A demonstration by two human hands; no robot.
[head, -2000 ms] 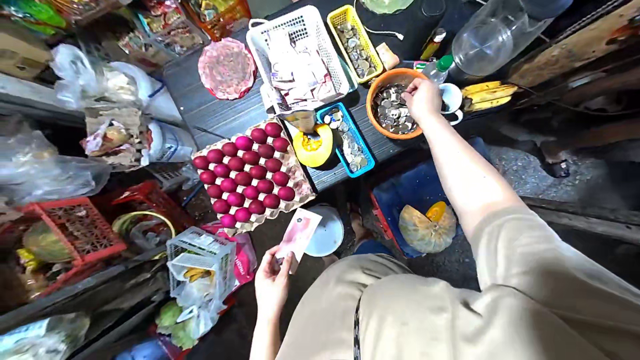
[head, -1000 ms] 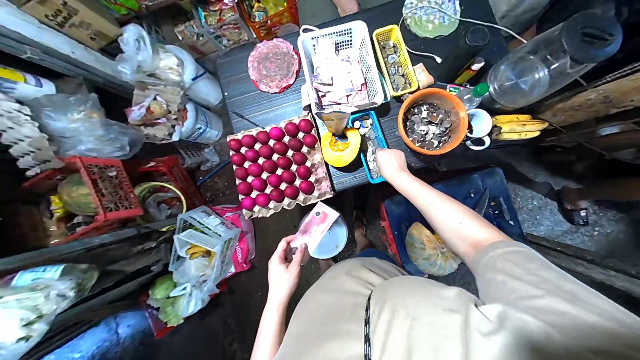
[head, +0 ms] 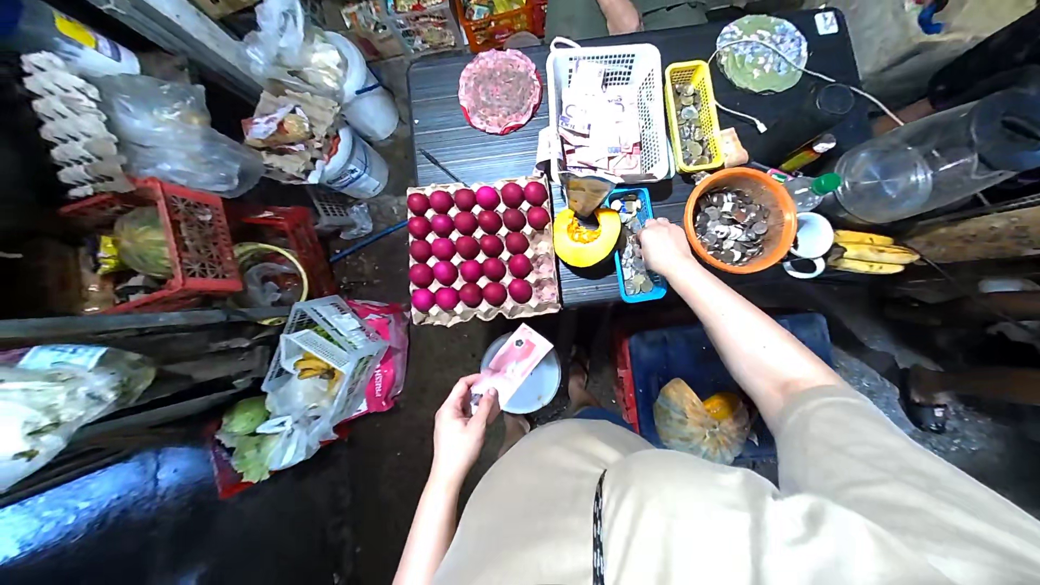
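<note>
My left hand (head: 467, 414) pinches a pinkish banknote (head: 520, 357) between thumb and fingers, in front of the egg tray. My right hand (head: 668, 246) reaches onto a blue plastic basket (head: 642, 294) of coins; its fingertips are hidden, so whether they grip a coin is unclear. Right of it stands an orange bowl (head: 695, 227) full of coins. Behind are a white basket (head: 664, 122) of banknotes and a narrow yellow basket (head: 715, 114) of coins. A cut squash piece (head: 587, 248) lies between the blue basket and the carton tray (head: 552, 305) of dark pink eggs.
A white mug (head: 812, 236), bananas (head: 873, 252) and a large clear plastic bottle (head: 902, 175) are at the right. Below the table sit a blue crate (head: 658, 349) with a cut pumpkin (head: 699, 422) and a round pale lid (head: 540, 386). Red crates (head: 203, 236) stand left.
My right hand has moved left from the coins in the orange bowl to the blue basket. My left hand still holds the banknote. The view has shifted.
</note>
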